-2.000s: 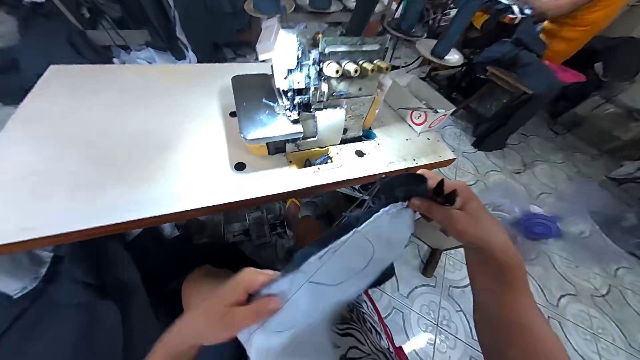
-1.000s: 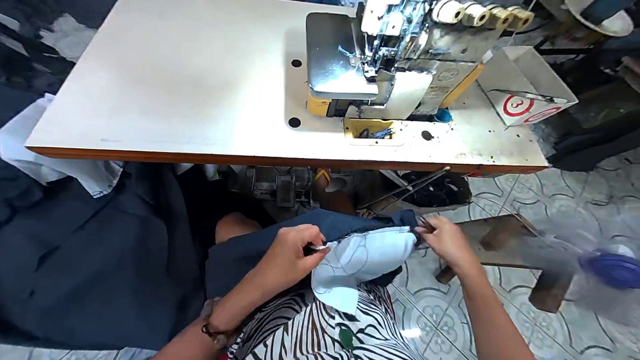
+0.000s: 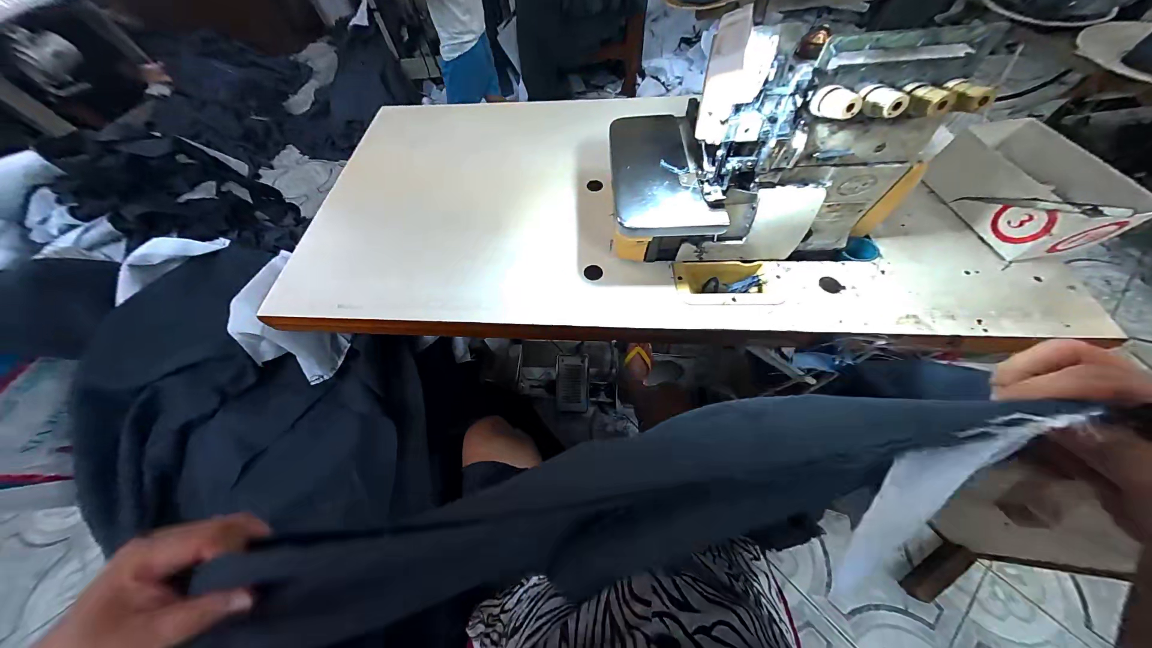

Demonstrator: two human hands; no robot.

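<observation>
A long dark fabric piece (image 3: 630, 486) stretches across my lap between both hands. At the lower left, my left hand (image 3: 171, 576) grips one end between thumb and fingers. My right hand (image 3: 1080, 378), at the right edge of the view, clasps the other end; its lower part is blurred. A white fabric piece with a frayed edge (image 3: 927, 495) hangs beneath the dark cloth near my right hand. Beyond the cloth, an overlock sewing machine (image 3: 783, 162) stands on a white table (image 3: 468, 216); neither hand touches it.
Dark and white cloth (image 3: 270, 432) is heaped left of the table. An open cardboard box (image 3: 1035, 198) sits right of the machine. Below the tabletop is a pedal (image 3: 572, 382). A wooden stool (image 3: 1035, 531) stands at the lower right. A person (image 3: 463, 54) is behind the table.
My hands have moved far apart, and the dark fabric is now spread between them. The white piece, earlier face up between my hands, now hangs below at the right.
</observation>
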